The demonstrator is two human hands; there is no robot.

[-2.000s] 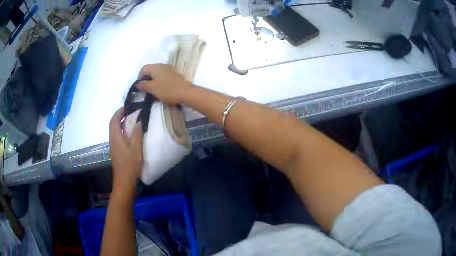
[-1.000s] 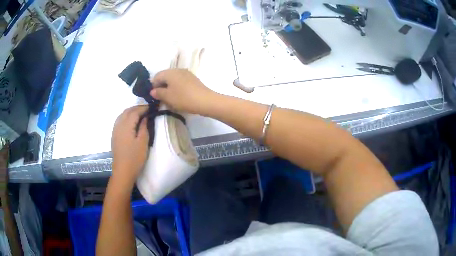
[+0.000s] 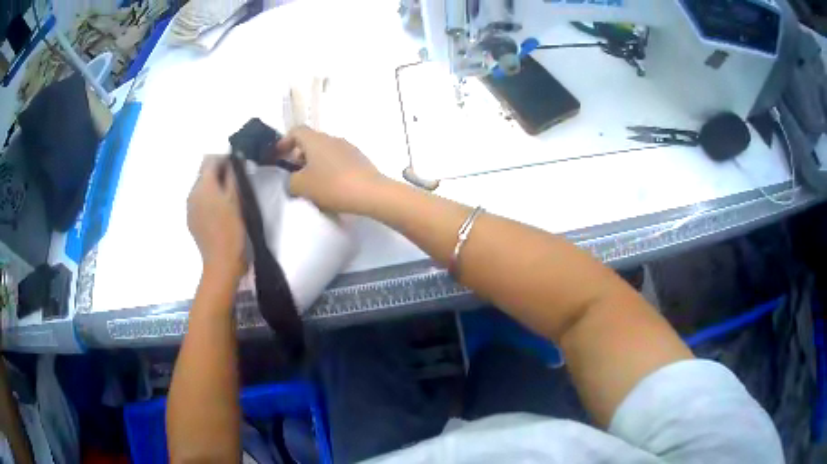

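Note:
A bundle of cut pieces [image 3: 313,243], pale and folded, lies at the table's front edge between my hands. A dark fabric strip [image 3: 263,263] hangs from my left hand down across the bundle and over the edge. More of it is bunched at the top of the bundle by my right fingers. My left hand [image 3: 216,216] grips the strip at the bundle's left side. My right hand [image 3: 331,170] pinches the dark bunch from the right. The bundle's far end shows cream layers beyond my right hand. Whether the strip is knotted is hidden.
The sewing machine [image 3: 580,36] stands at the back right. A smartphone [image 3: 535,95], thread snips [image 3: 666,136] and a round black pad [image 3: 724,136] lie on the table. A ruler [image 3: 399,287] runs along the front edge. A blue crate [image 3: 272,399] is below. Pale pieces [image 3: 207,23] lie at the back left.
The strip, earlier around the bundle with a loose end beyond it, now has a long length hanging over the front. The bundle has moved slightly away from me, further onto the table.

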